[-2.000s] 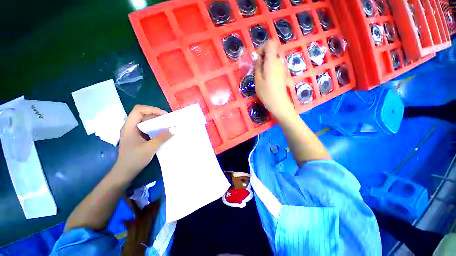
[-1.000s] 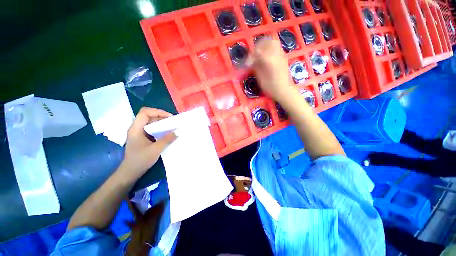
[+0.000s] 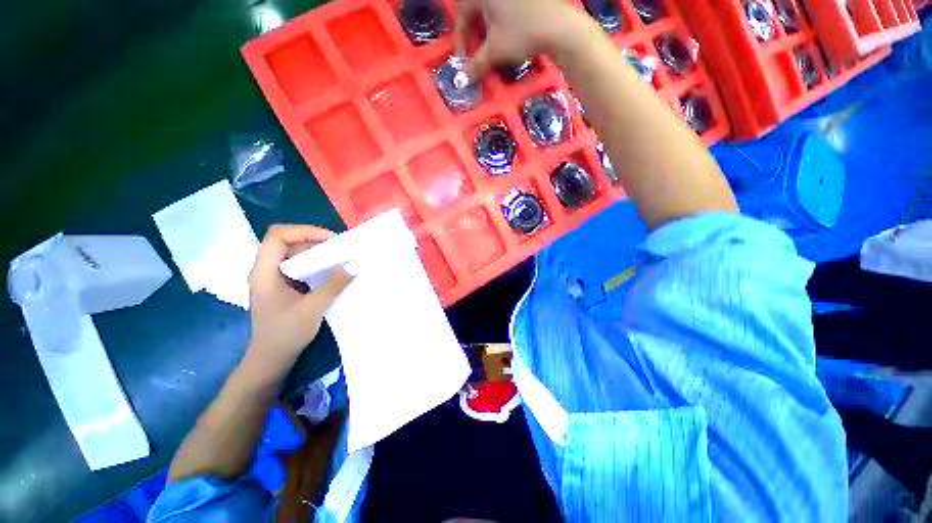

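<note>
My left hand [image 3: 291,291] pinches the top of a white sheet [image 3: 393,342], whose upper edge is folded over. The sheet hangs down in front of my body. My right hand [image 3: 516,36] is over the upper part of the red compartment tray [image 3: 317,107]. Its fingertips are at a round, ringed part [image 3: 457,86] in a pocket, with a small whitish spot there. I cannot tell whether the fingers grip anything. Other dark round parts [image 3: 496,146] in clear wrap sit in pockets. The tray's left pockets hold no parts.
Torn white paper [image 3: 210,237] and clear film [image 3: 257,169] lie left of the tray. A whitish bottle-like object [image 3: 118,271] lies over a white strip [image 3: 92,414] on the dark green surface. More red trays [image 3: 738,92] stand at right. A blue stool [image 3: 818,182] is beyond.
My right hand has moved up and away from the middle pockets, uncovering several round parts there. My left hand still holds the sheet. The view has shifted slightly.
</note>
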